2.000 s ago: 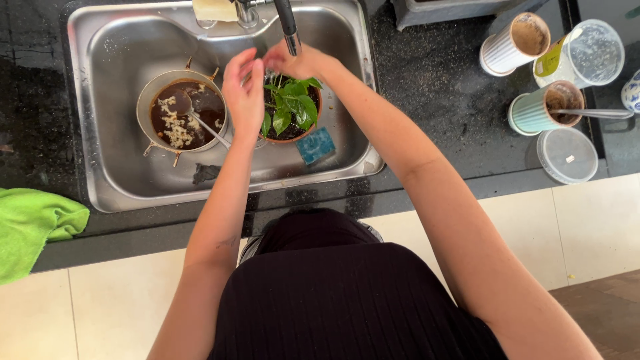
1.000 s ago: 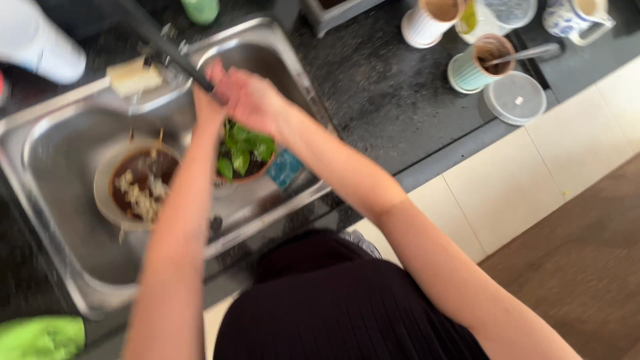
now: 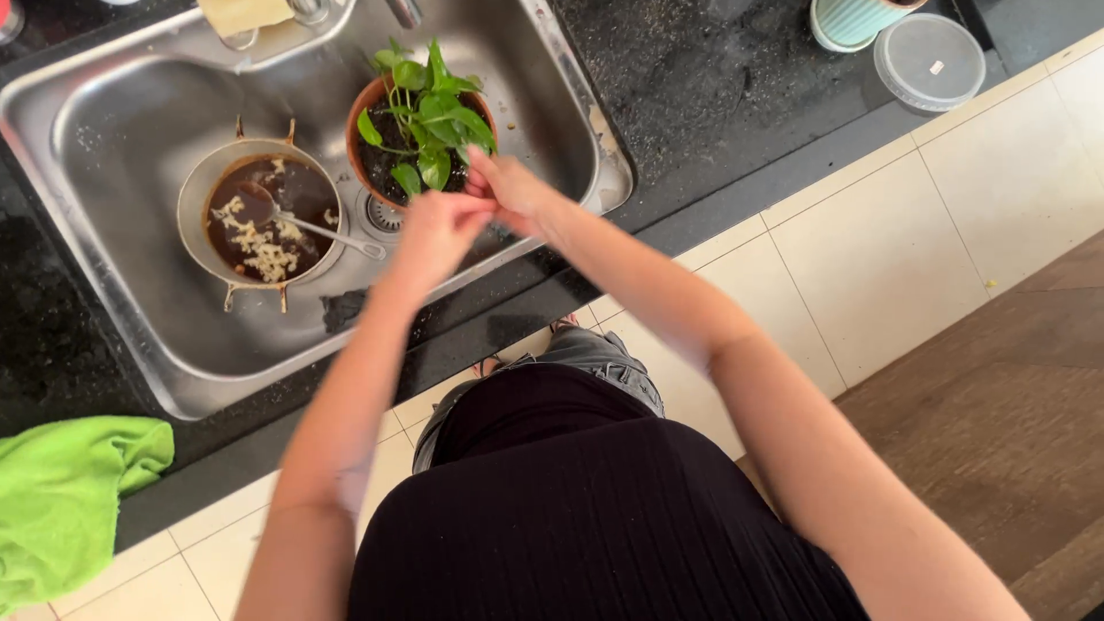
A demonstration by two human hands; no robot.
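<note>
A leafy green plant (image 3: 431, 112) grows in dark soil in a round terracotta-coloured pot (image 3: 355, 129), inside the stainless steel sink (image 3: 112, 233). My left hand (image 3: 442, 228) and my right hand (image 3: 509, 190) meet at the pot's near edge, fingertips close together and partly blurred; whether anything small is between them cannot be told. To the left of the pot stands a metal pan (image 3: 191, 203) of brown liquid with pale clumps, a ladle (image 3: 332, 231) resting in it. The sink drain (image 3: 384, 214) shows between pan and pot.
A green cloth (image 3: 69, 500) lies on the black counter at the left. A ribbed light-green cup (image 3: 849, 19) and a clear plastic lid (image 3: 930, 62) are at the upper right. The faucet end (image 3: 404, 10) and a beige cloth or sponge (image 3: 246, 13) are at the sink's back edge.
Both hands have moved from the faucet's black hose, where they were one second ago, to the near edge of the pot. The view has shifted and turned.
</note>
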